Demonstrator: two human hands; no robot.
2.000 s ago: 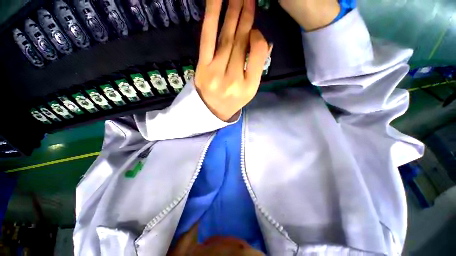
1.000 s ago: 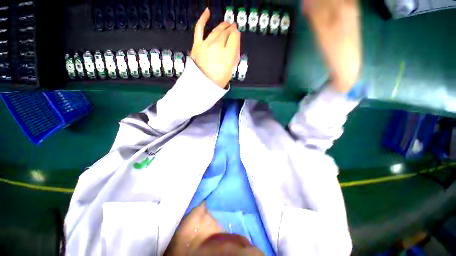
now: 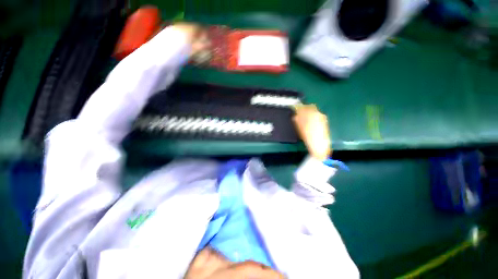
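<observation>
The black tray (image 3: pixel 218 106) lies before me, blurred. A long near row of pale-centred circuit boards (image 3: pixel 218 125) runs along it, and a short row sits at its far right. My right hand (image 3: pixel 312 128) is at the tray's right end, fingertips at its edge; blur hides whether it grips anything. My left hand (image 3: pixel 194 41) reaches past the tray to the left part of a red bag (image 3: pixel 262 52) with a white label. It is blurred, and its hold cannot be made out.
A red object (image 3: pixel 139 30) lies beyond my left forearm. Dark long trays (image 3: pixel 65 65) stand at the left. A white device with a round black part (image 3: pixel 333 49) is at the far right of the green bench. A blue crate (image 3: pixel 456 182) is below the bench at right.
My left hand has moved from the tray's rows to the red bag beyond it. My right hand has come back to the tray's right end. The view has shifted, showing more bench beyond the tray.
</observation>
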